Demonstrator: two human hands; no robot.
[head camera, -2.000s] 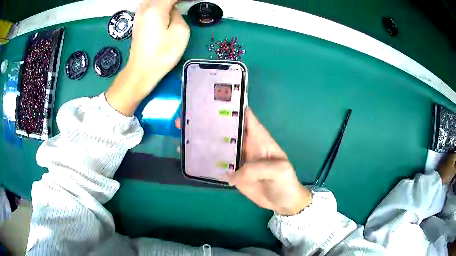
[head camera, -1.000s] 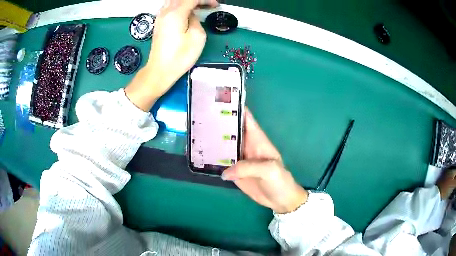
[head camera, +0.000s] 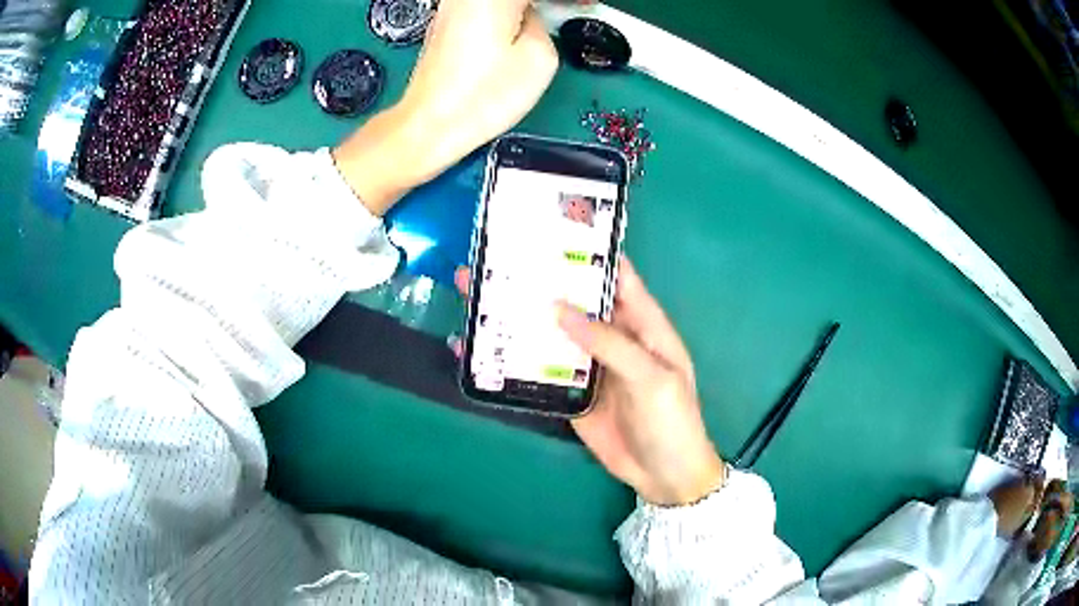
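Observation:
A smartphone (head camera: 538, 284) with a lit screen is upright in my right hand (head camera: 627, 379); the fingers are behind it and the thumb lies over the screen. My left hand (head camera: 485, 71) is bent near the white rail at the top, beside a black round housing (head camera: 594, 45); its fingertips are hidden or cut off, so I cannot tell if it holds anything. More round housings (head camera: 348, 83) lie left of it. A loose pile of tiny red and black parts (head camera: 620, 133) lies above the phone. Black tweezers (head camera: 787, 397) lie to the right, tips apart from the phone.
A tray of dark red bits (head camera: 154, 95) stands at the upper left. Blue film (head camera: 435, 225) and a black strip (head camera: 385, 355) lie partly under the phone. Beyond the white rail (head camera: 816, 148) is a small black piece (head camera: 900, 122). Another person's hand (head camera: 1020, 503) is by a speckled tray (head camera: 1023, 417).
The view has shifted and turned, moving the bench items. The phone is still held; my right thumb has moved from its lower edge up onto the screen, whose content has shifted.

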